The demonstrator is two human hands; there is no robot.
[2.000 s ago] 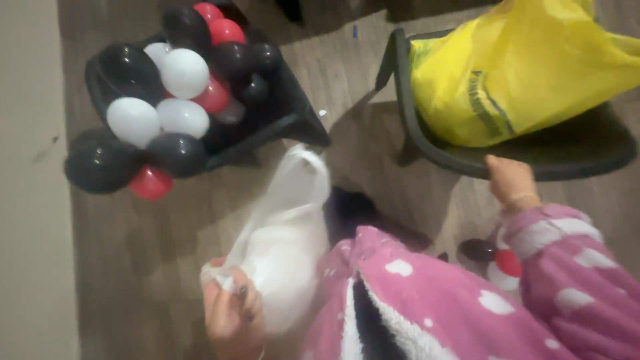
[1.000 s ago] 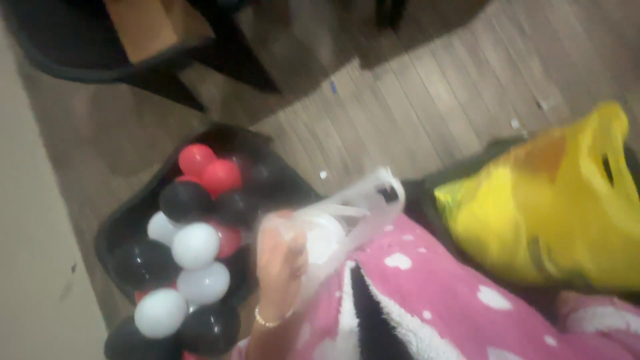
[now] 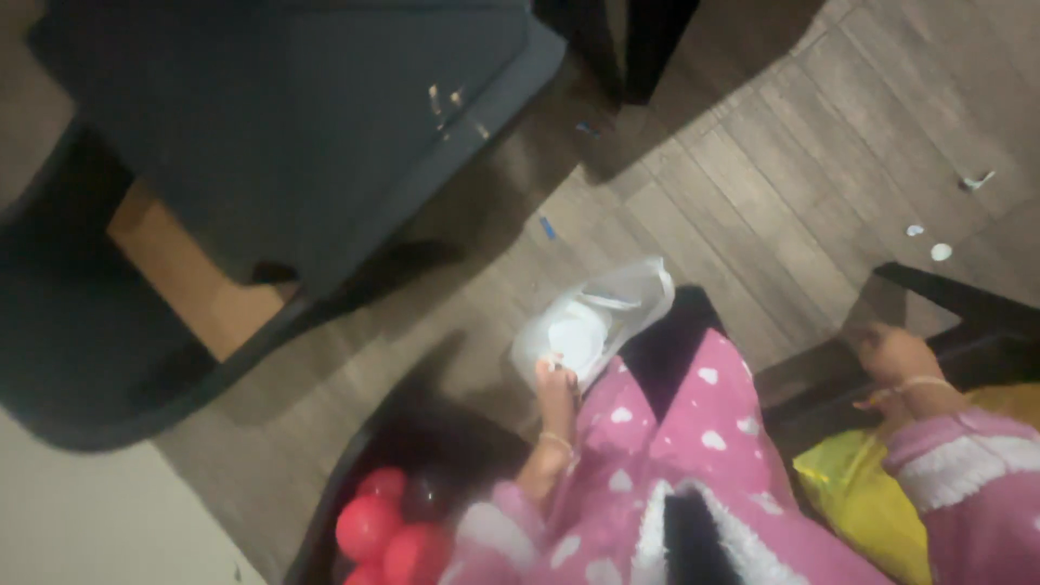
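Observation:
A translucent white plastic bag (image 3: pixel 630 296) hangs from my left hand (image 3: pixel 557 390), whose fingers pinch its near side. Inside the bag a round white item shows, too blurred to name. My right hand (image 3: pixel 898 361) rests at the dark frame of the chair on the right, just above a yellow plastic bag (image 3: pixel 865 487); whether its fingers grip the frame is unclear. Red balloons (image 3: pixel 370 526) and a black one lie on a dark chair at the lower left, beside my left sleeve.
A dark table (image 3: pixel 406 162) with small scraps on it fills the upper left. Behind it, a black chair (image 3: pixel 81 382) holds a brown cardboard piece (image 3: pixel 191 276). Small blue and white scraps lie on the wood-look floor (image 3: pixel 772 203). A pale wall borders the lower left.
The view has swung strongly toward the table. My left hand still has the white bag, now farther from the balloons. My right hand, hidden one second ago, shows again at the right chair.

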